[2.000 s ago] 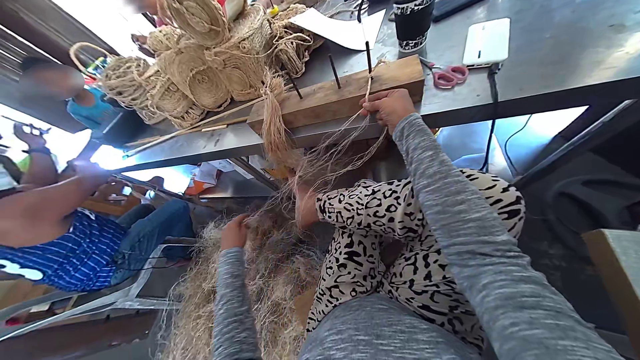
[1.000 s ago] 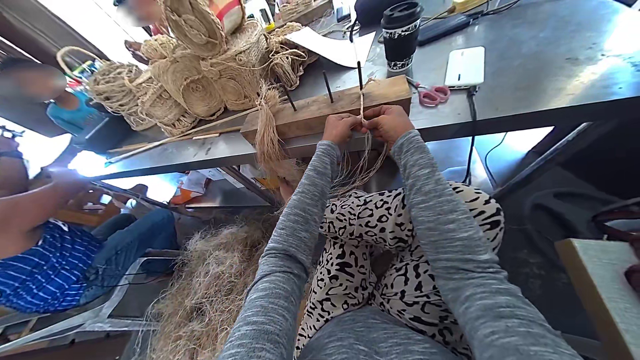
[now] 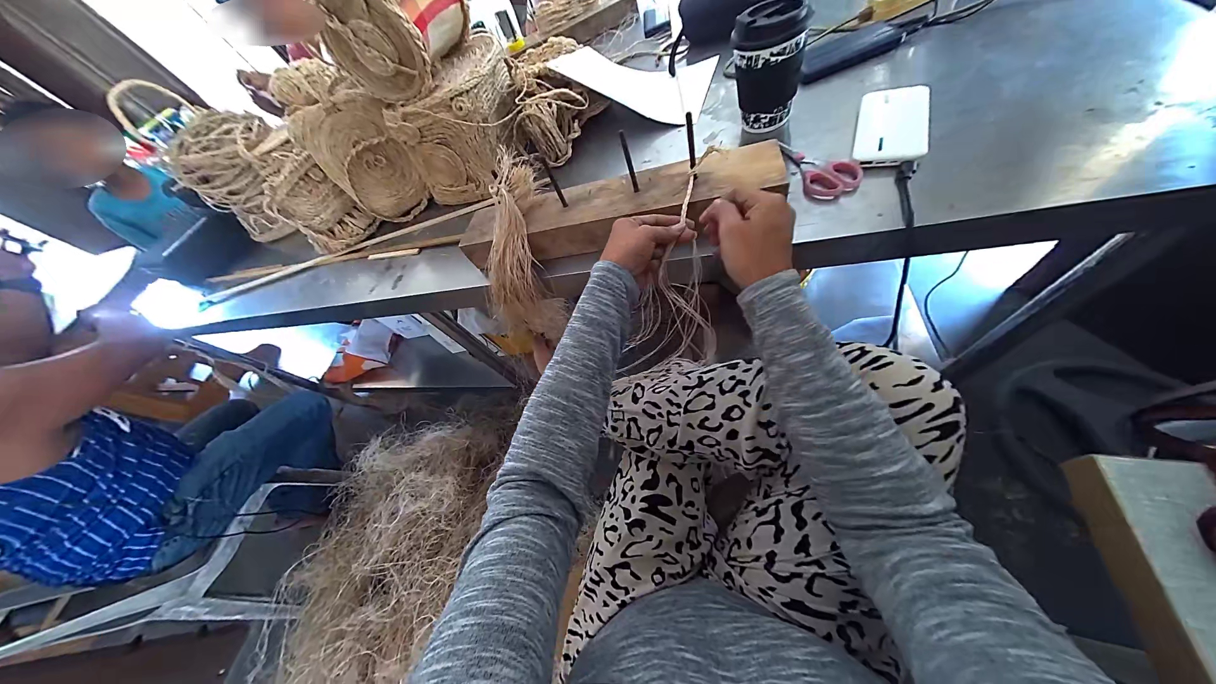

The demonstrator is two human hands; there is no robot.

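A braided cord of pale plant fiber point(image 3: 688, 198) hangs from the rightmost metal peg point(image 3: 691, 142) of a wooden block point(image 3: 617, 204) on the table's edge. My left hand point(image 3: 646, 245) pinches the cord just below the block's top, and loose strands point(image 3: 679, 318) trail under it. Close on the right, my right hand point(image 3: 752, 235) has curled fingers beside the strands; whether it grips one is unclear. A bundle of combed fiber point(image 3: 513, 237) drapes over the block's left end. A large heap of loose fiber point(image 3: 408, 541) lies low, left of my legs.
Coiled fiber rolls point(image 3: 370, 161) are piled at the back left, near thin sticks point(image 3: 351, 252). Behind the block are a paper sheet point(image 3: 646, 85) and a lidded cup point(image 3: 768, 66). Pink-handled scissors point(image 3: 828, 180) and a white device with a cable point(image 3: 891, 125) lie right. Another person point(image 3: 95, 484) sits left.
My left hand has come up from the fiber heap to the cord at the peg. My hands were close together a second ago and are now slightly apart.
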